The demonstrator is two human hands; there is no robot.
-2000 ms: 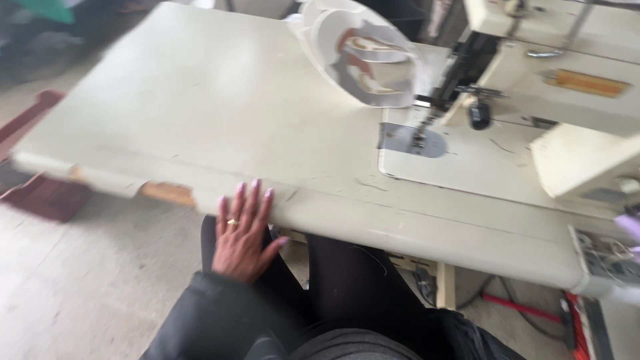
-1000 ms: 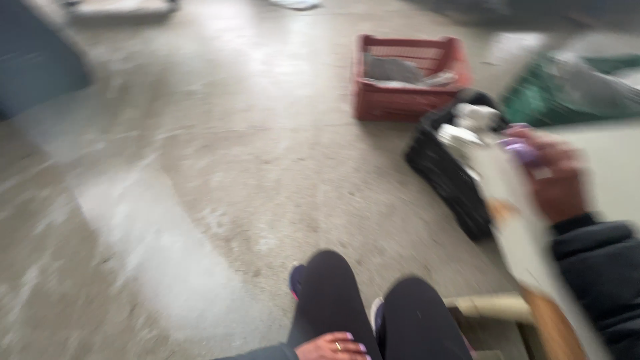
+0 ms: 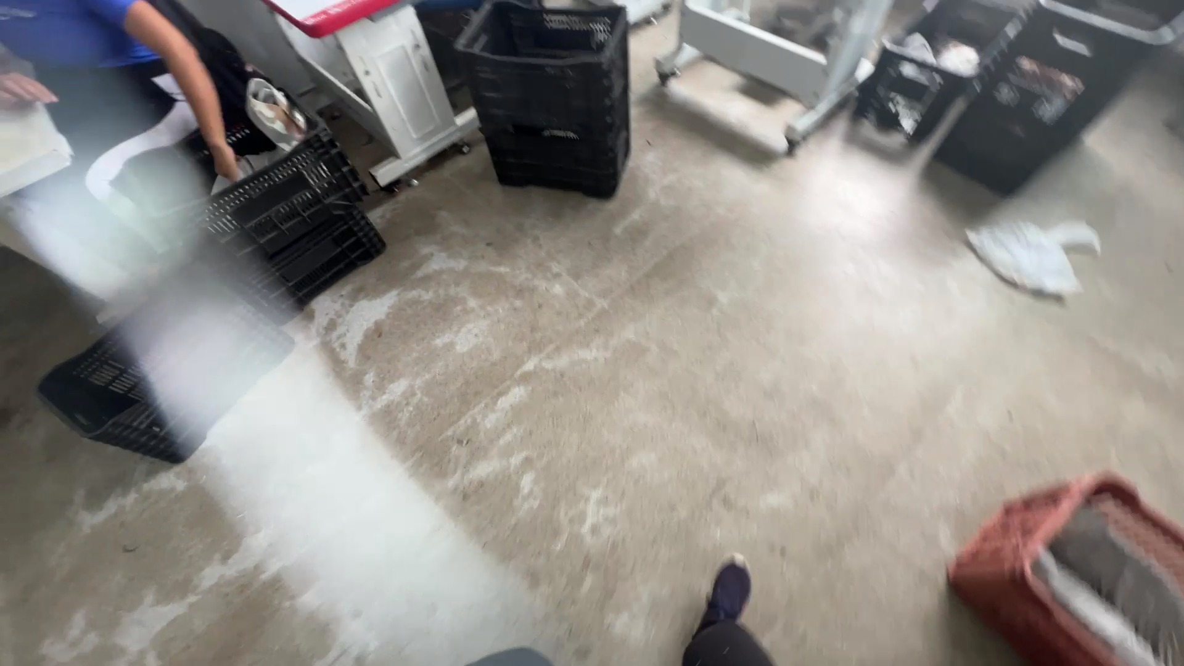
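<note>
Neither my left hand nor my right hand shows in the head view now. At the bottom edge are my dark shoe point(image 3: 731, 588) and part of my leg in dark leggings point(image 3: 726, 645). A red plastic crate point(image 3: 1004, 573) with grey and white material in it stands on the floor at the lower right. A crumpled white piece of material point(image 3: 1027, 257) lies on the floor at the right.
At the upper left, a co-worker's arm point(image 3: 190, 79) reaches to black plastic crates point(image 3: 287, 217). Another black crate point(image 3: 102, 407) lies lower left. Stacked black crates point(image 3: 550, 111), a wheeled white frame point(image 3: 758, 55) and dark bins point(image 3: 1008, 120) stand farther back.
The view has swung far from the sewing table to the open floor. Both my hands, seen a second ago, one on my lap and one by the table edge with something purple, are out of view.
</note>
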